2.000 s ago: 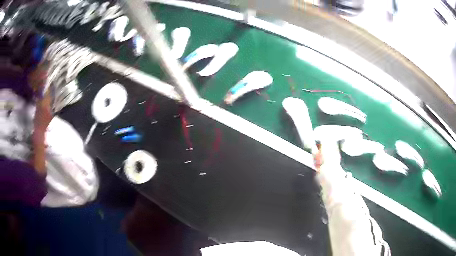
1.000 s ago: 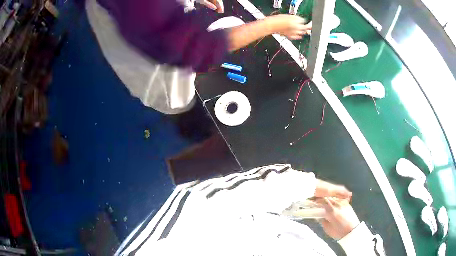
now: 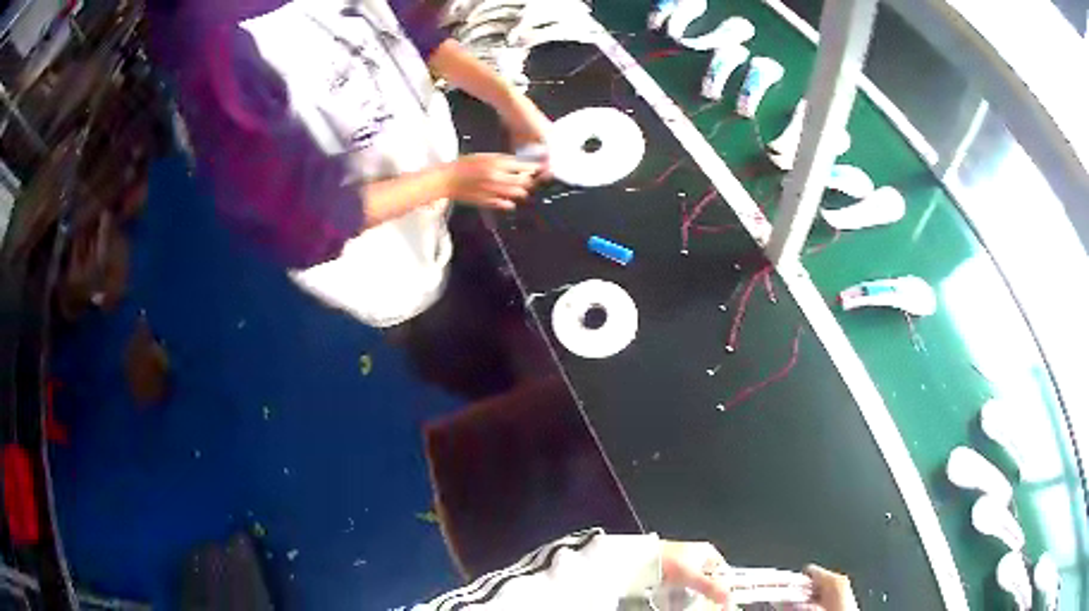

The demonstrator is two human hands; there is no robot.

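Observation:
My left hand [image 3: 695, 568] and my right hand [image 3: 832, 588] are at the bottom edge of the view, partly cut off. Between them they hold a white housing shell [image 3: 767, 584], its details blurred. A striped white sleeve leads to my left hand. More white shells [image 3: 979, 473] lie on the green belt to the right, with another shell holding a blue cell [image 3: 887, 295] farther up.
Another person in purple sleeves [image 3: 281, 203] works at the black bench [image 3: 669, 442]. Two white tape rolls [image 3: 615, 319], a blue cell [image 3: 610, 250] and red lead wires [image 3: 740, 313] lie on it. A metal upright [image 3: 824, 143] stands at the belt edge. A brown carton [image 3: 502, 466] is beside the bench.
My hands, with the shell between them, show lower in the view. The other person's hand has moved from the belt side to near the upper tape roll. One blue cell shows on the bench instead of two.

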